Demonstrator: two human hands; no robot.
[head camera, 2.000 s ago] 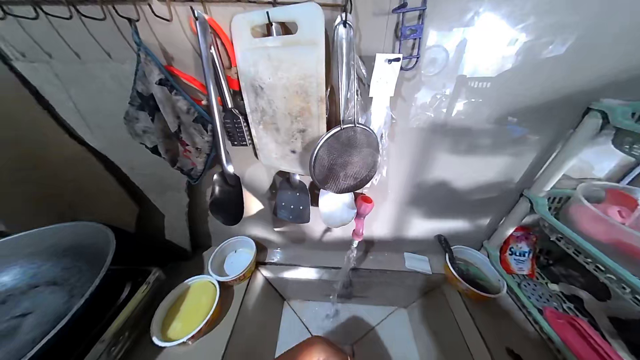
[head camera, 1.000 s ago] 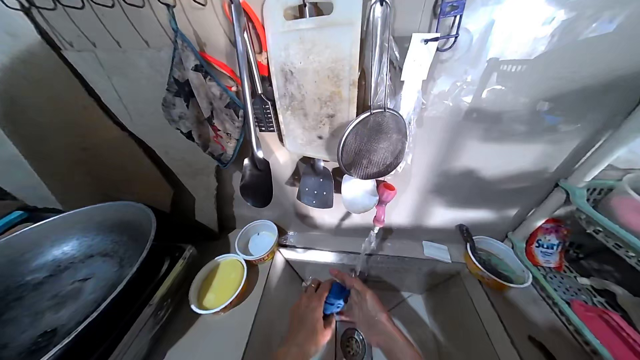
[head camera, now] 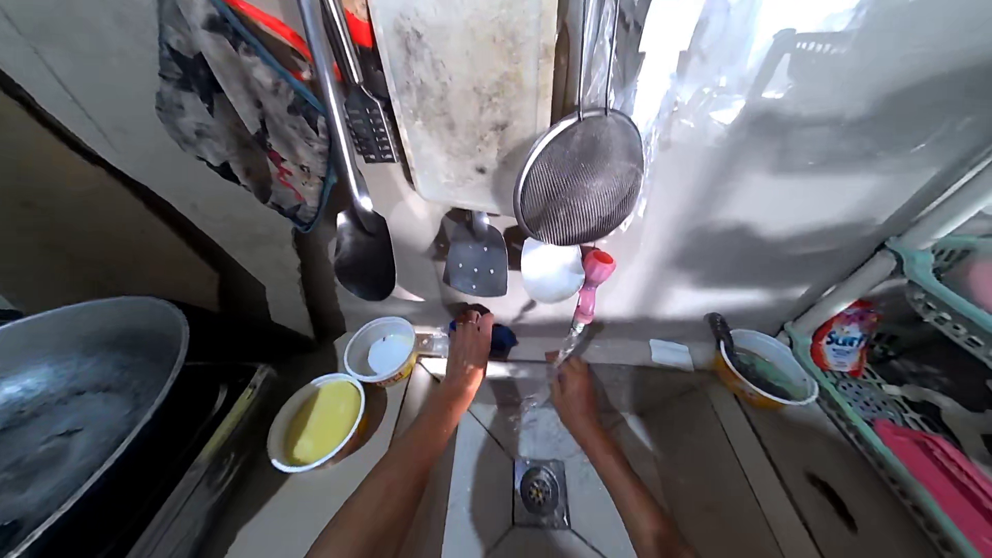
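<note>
My left hand [head camera: 470, 349] reaches to the sink's back ledge and rests on a dark blue cloth-like item [head camera: 500, 339], partly hidden by the fingers. Under the pink faucet nozzle [head camera: 593, 283], my right hand [head camera: 572, 381] is in or beside the running water, its fingers curled; whether it holds anything is unclear. Left of my left hand stand a white tub with a white content [head camera: 381, 350] and a tub with a yellow block [head camera: 322, 422]. The metal drain [head camera: 540, 490] lies in the tiled sink between my forearms.
A strainer [head camera: 581, 178], cutting board [head camera: 473, 101], slotted turner [head camera: 476, 260] and black spoon [head camera: 365, 252] hang above. A large pan [head camera: 77, 418] stands left. At right are a tub with a dark-handled tool [head camera: 767, 372] and a green rack [head camera: 860, 457] holding a detergent packet [head camera: 845, 339].
One second ago both hands were together over the sink, holding a blue item. Now they are apart, my left hand at the back ledge on the blue item. The view has moved closer.
</note>
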